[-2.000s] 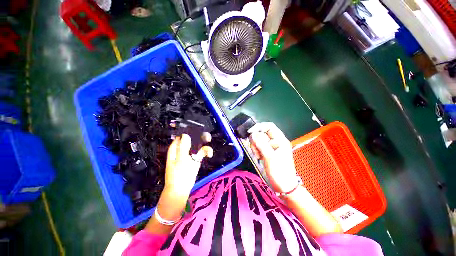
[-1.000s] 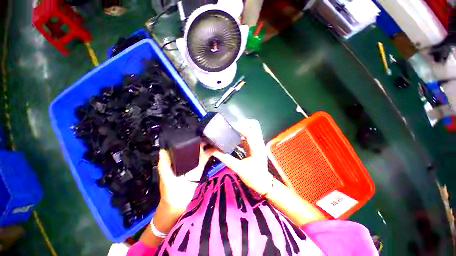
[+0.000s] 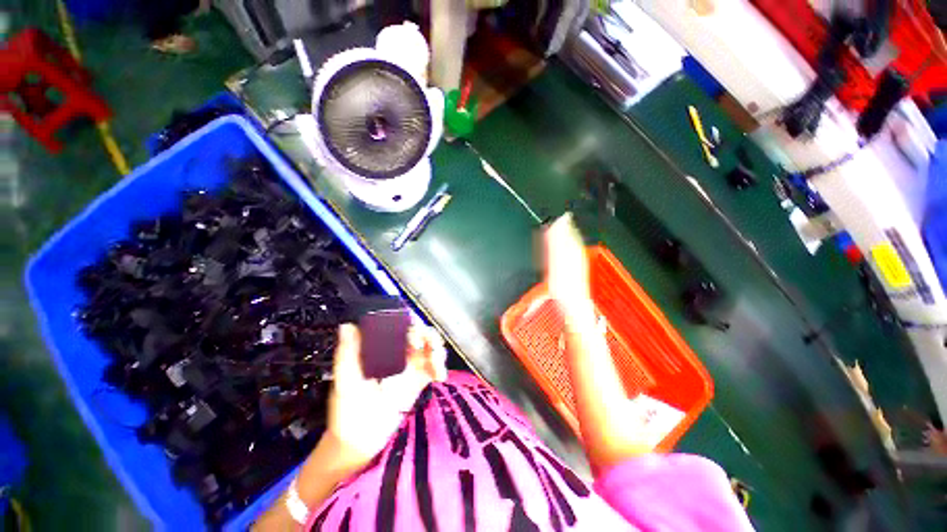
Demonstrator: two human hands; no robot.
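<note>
My left hand holds a black power adapter upright, its flat face showing, by the near right side of the blue tote. The tote is heaped with black adapters. My right hand is blurred and stretched forward over the far left edge of the orange-red basket. A dark blurred block shows at the left side of its fingers, looking like an adapter held there. My right forearm covers part of the basket.
A white desk fan stands on the green bench beyond the tote, with pens near its base. Dark items lie on the belt beyond the basket. A red stool is far left. A white shelf runs along the right.
My right hand has moved from beside my left hand, forward and right, over the basket's edge. My left hand still holds its adapter. The view has shifted right.
</note>
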